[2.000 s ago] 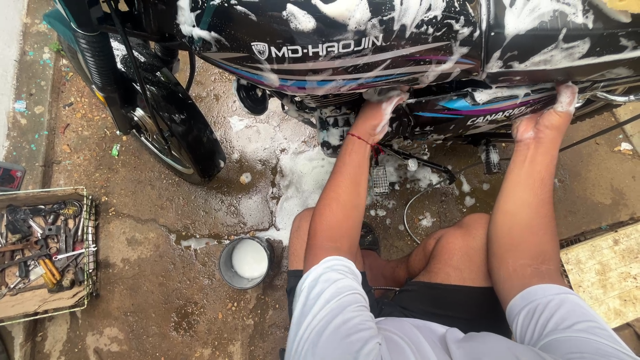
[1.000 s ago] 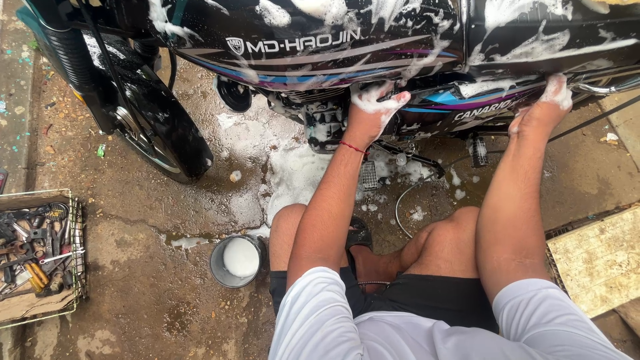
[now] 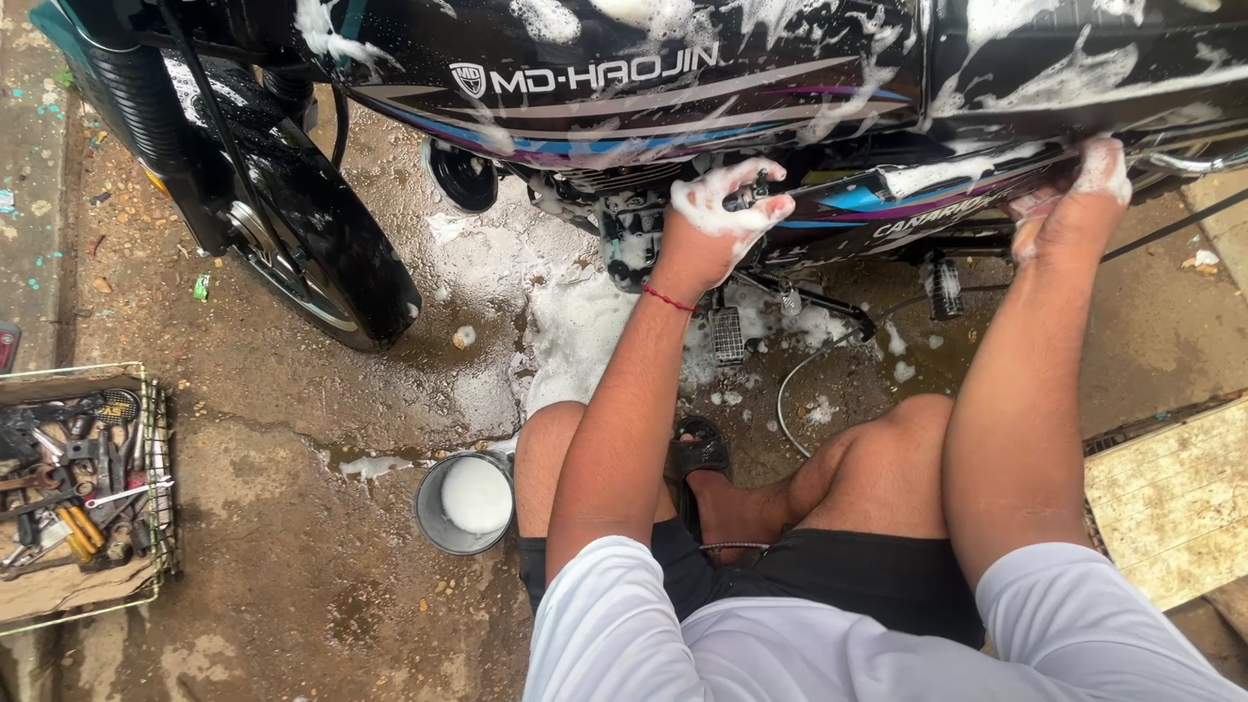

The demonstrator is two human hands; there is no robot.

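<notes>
A black motorcycle's fuel tank (image 3: 624, 97) carries streaks of white foam. Foam coats my left hand (image 3: 726, 214), whose fingers are spread beside the front end of the side panel (image 3: 897, 210), above the engine (image 3: 629, 229); nothing is seen in its grasp. Farther right, my right hand (image 3: 1072, 200) is at the rear part of the side panel under the seat (image 3: 1082, 68), foam on its back. Its fingers are partly hidden, so whether it holds anything cannot be told. A dark bucket (image 3: 429, 502) of white suds stands on the ground, left of my knee.
A wire basket (image 3: 151, 487) of hand tools lies at the left. The front wheel (image 3: 361, 263) is at the upper left. Foam and water cover part of the concrete, near the foot peg (image 3: 727, 336) and a thin cable (image 3: 783, 400). A pale slab (image 3: 1180, 497) lies at the right.
My left hand has come off the area by the engine and tank edge, and its fingers are now spread apart. My right hand has stayed by the rear of the side panel.
</notes>
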